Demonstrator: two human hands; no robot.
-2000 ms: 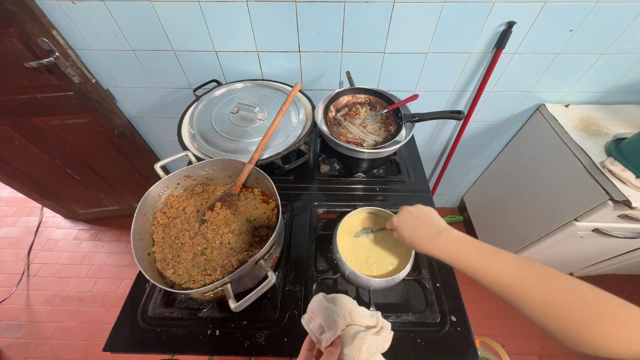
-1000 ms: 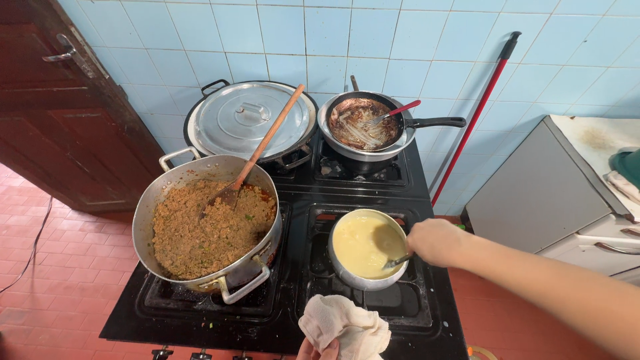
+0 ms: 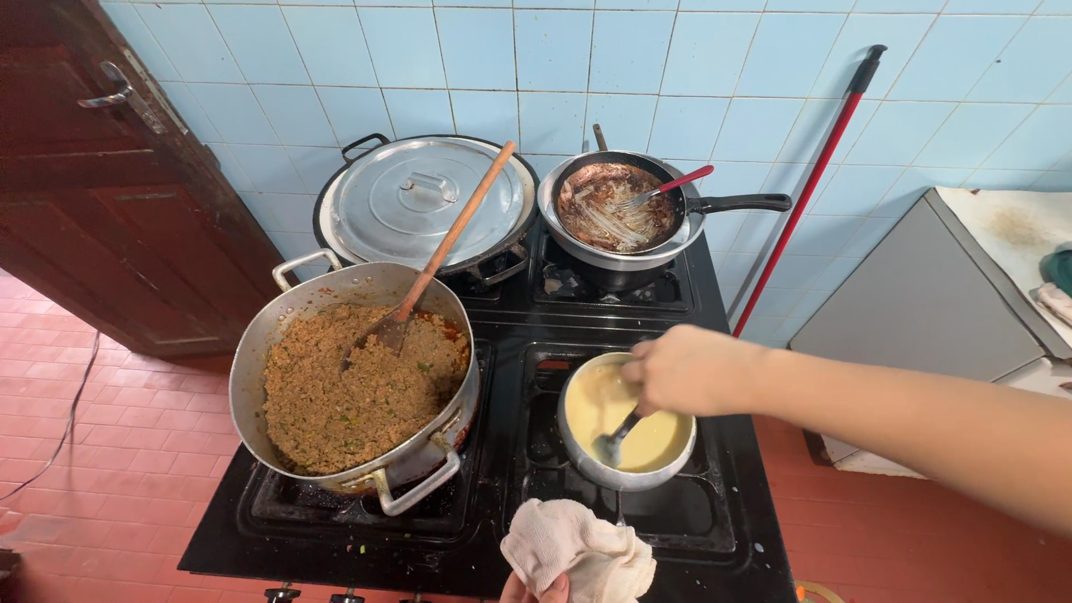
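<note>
My right hand point(image 3: 682, 373) grips a spoon point(image 3: 615, 441), its bowl dipped in the pale yellow liquid point(image 3: 645, 431) of a small metal pot point(image 3: 624, 479) on the front right burner. Below that pot, my left hand point(image 3: 536, 590) holds a bunched whitish cloth point(image 3: 578, 548); the cloth hides what lies under it. A thin metal handle shows between pot and cloth. To the left, a large aluminum pot point(image 3: 251, 419) of brown ground food point(image 3: 360, 410) has a wooden spoon point(image 3: 456, 230) leaning in it.
A wide lidded pot point(image 3: 419, 201) stands behind. At the back right, a frying pan point(image 3: 620, 205) with a red-handled fork point(image 3: 670, 188) rests over a metal bowl. The black stove point(image 3: 494, 536) bears them all. A red pole point(image 3: 800, 209) leans on tiles beside a whitish cabinet point(image 3: 904, 293).
My right hand has moved the spoon around inside the small pot, from its right side to the lower middle. My left hand stays on the cloth.
</note>
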